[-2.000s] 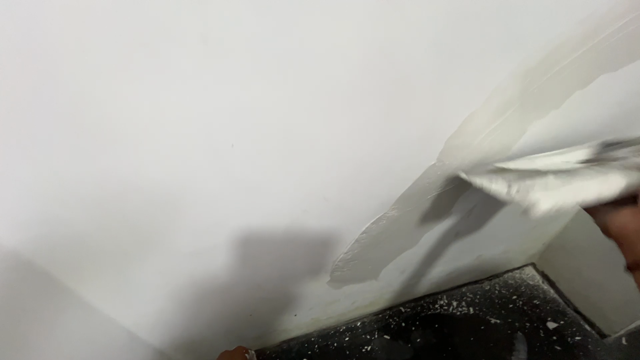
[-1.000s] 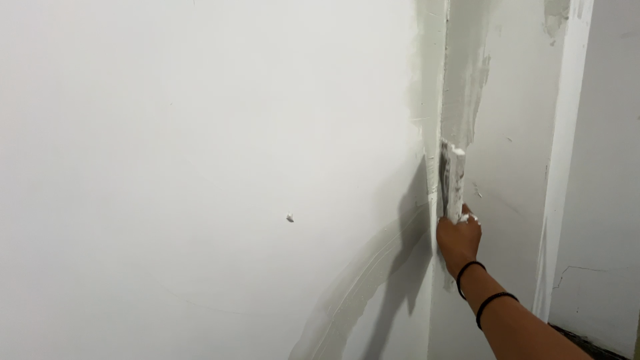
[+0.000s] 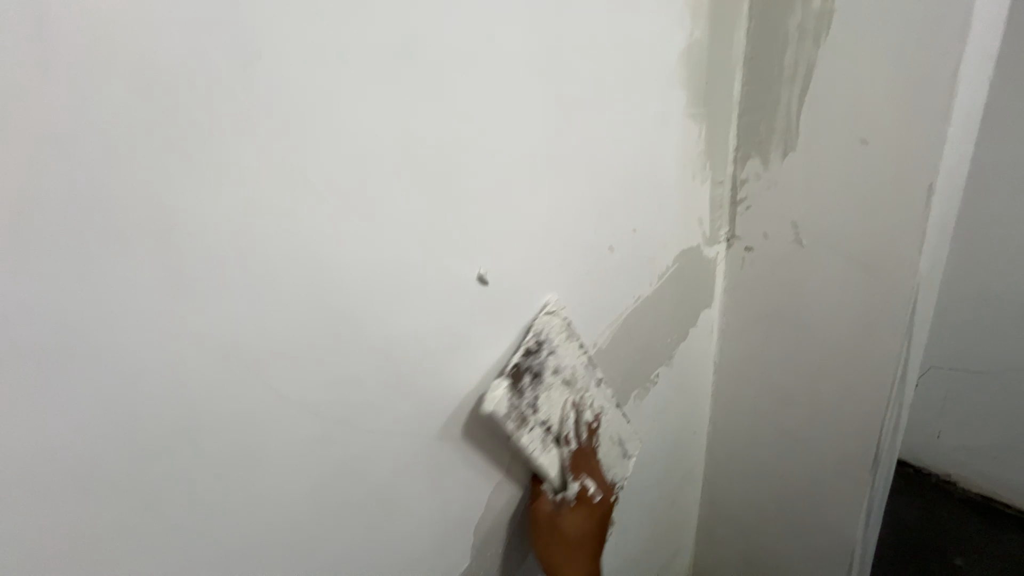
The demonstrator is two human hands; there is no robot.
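My right hand (image 3: 572,512), spotted with white compound, holds a broad putty knife (image 3: 560,392) flat against the white wall (image 3: 280,280). The blade is coated in white and dark smears, and its upper corner points up. Beside the blade, a grey patch of damp compound (image 3: 664,316) slants up to the inner wall corner. More grey compound (image 3: 776,80) covers both sides of the corner higher up. My left hand is out of view.
A small dark mark (image 3: 482,278) sits on the wall left of the corner. To the right, a pale vertical edge (image 3: 952,200) ends the side wall, with dark floor (image 3: 944,520) beyond.
My right hand has moved with the knife from the wall corner to the left-hand wall, over the slanting grey band. The black bands on the forearm have left the view.
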